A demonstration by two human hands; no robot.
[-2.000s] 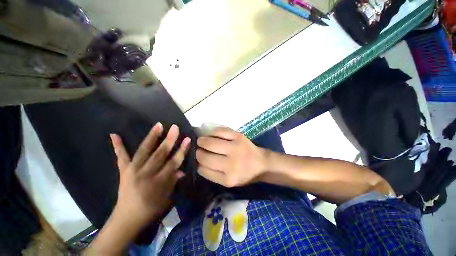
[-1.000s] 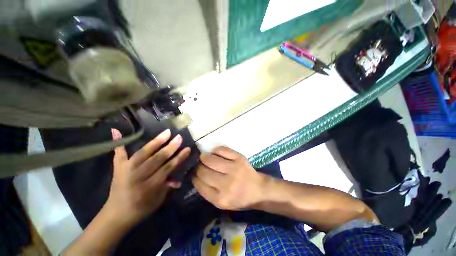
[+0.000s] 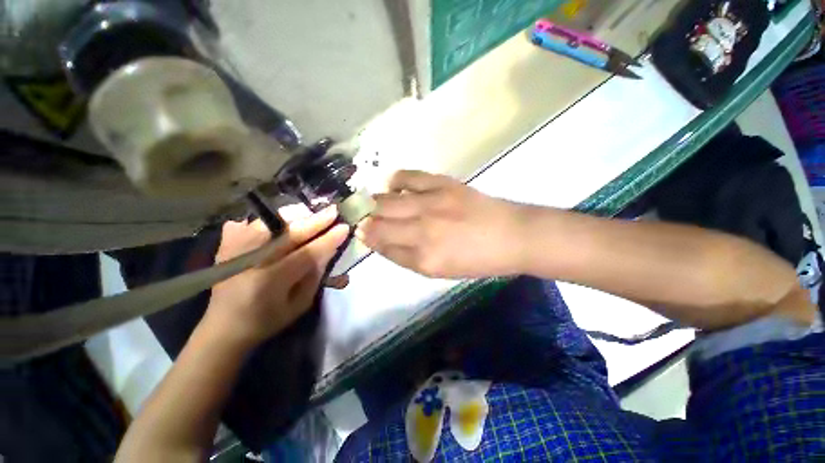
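A black fabric panel lies on the white table under the sewing machine head and hangs over the front edge. My left hand rests on the fabric, its fingertips just below the presser foot area. My right hand is bent with fingertips together beside the presser foot; they appear to pinch the fabric's edge, mostly hidden by the fingers. A small pale block sits between both hands' fingertips.
Snips with pink and blue handles lie on the machine bed. A dark pouch with a pale figure print is at the upper right. The table's green edging runs diagonally. A black fabric bundle is at right. A grey bar crosses at left.
Both hands and the fabric's near edge have moved up closer to the presser foot. My right hand has left the table's front edge. The camera view has shifted slightly.
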